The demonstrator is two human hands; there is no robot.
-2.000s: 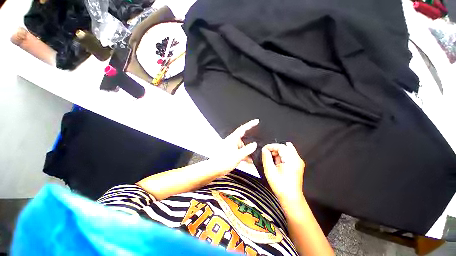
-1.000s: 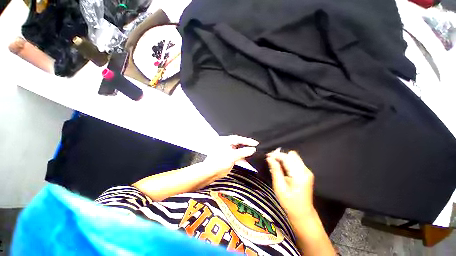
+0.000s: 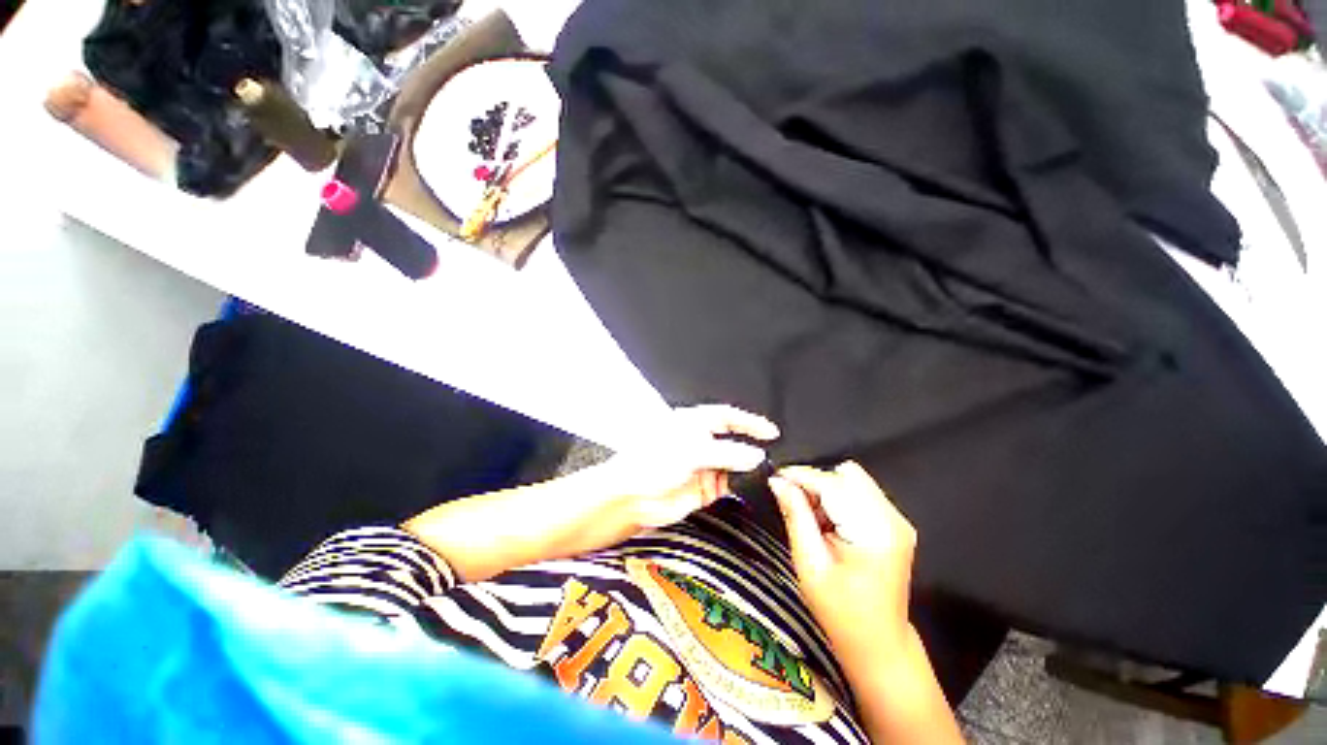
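A large black garment (image 3: 1019,466) covers most of the table and hangs over its front edge, with bunched folds across its middle. My left hand (image 3: 699,463) pinches the garment's near edge between thumb and fingers, at the table's front edge. My right hand (image 3: 851,527) is just right of it, thumb and forefinger closed together close to the same edge. A needle or thread in the right fingertips is too small to make out.
A white dish (image 3: 451,138) with small dark pieces and a yellow-orange tool (image 3: 482,213) stands left of the garment. Beside it are a black thread cone (image 3: 390,236), an olive-brown spool (image 3: 285,122), a pinkish-tan roll (image 3: 117,125) and a clear plastic bag (image 3: 332,73). Red items (image 3: 1260,25) lie far right.
My right hand drew away to the right, then came back beside my left fingertips. My left forefinger, extended earlier, is now bent down on the cloth. The camera view has shifted slightly.
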